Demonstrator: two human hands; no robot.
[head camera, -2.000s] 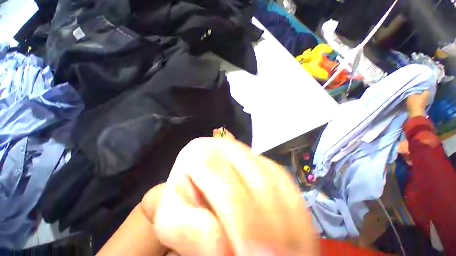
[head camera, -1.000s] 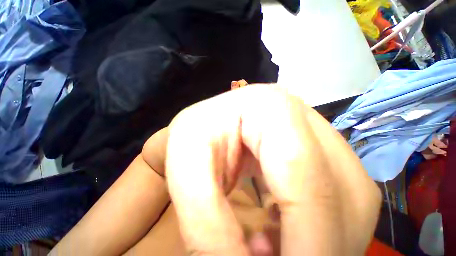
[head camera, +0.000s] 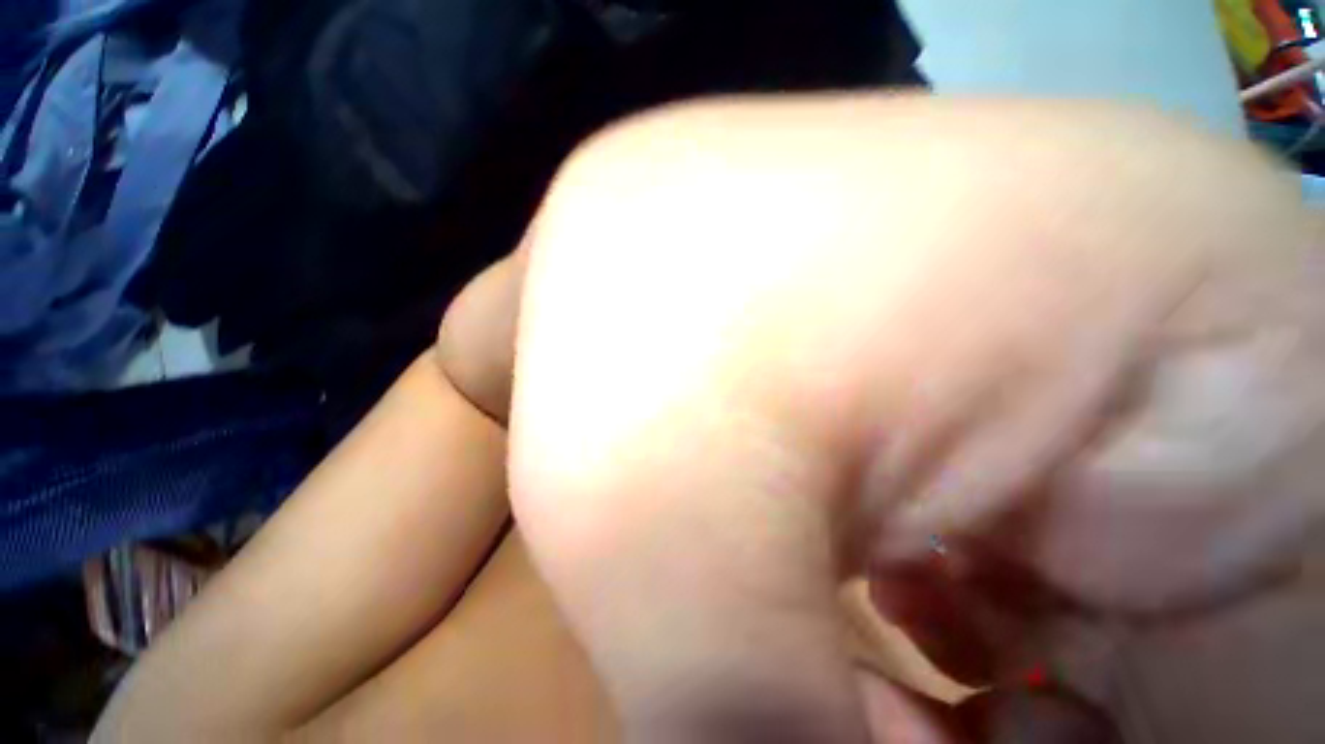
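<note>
A very large, blurred hand, seemingly my right hand (head camera: 901, 334), fills the centre and right, close to the camera. Its fingers curl inward; whether it holds anything cannot be told. A bare forearm rises from the lower left to a rounded part of what seems my left hand (head camera: 483, 332). The rest of that hand is hidden behind the near one. Black cloth (head camera: 363, 175) lies beyond both hands at the upper left and centre. No tool can be made out.
Part of the white tabletop (head camera: 1075, 51) shows at the top right. Pale blue cloth (head camera: 87, 189) lies at the left, with dark blue dotted cloth (head camera: 131, 465) below it. Yellow and orange cloth (head camera: 1261, 51) shows at the top right corner. A striped thing (head camera: 143, 596) is at the lower left.
The near hand looks larger and reaches further right and up. The view has shifted, so the table and cloths sit higher. The person in red and the pale shirt have mostly left the picture.
</note>
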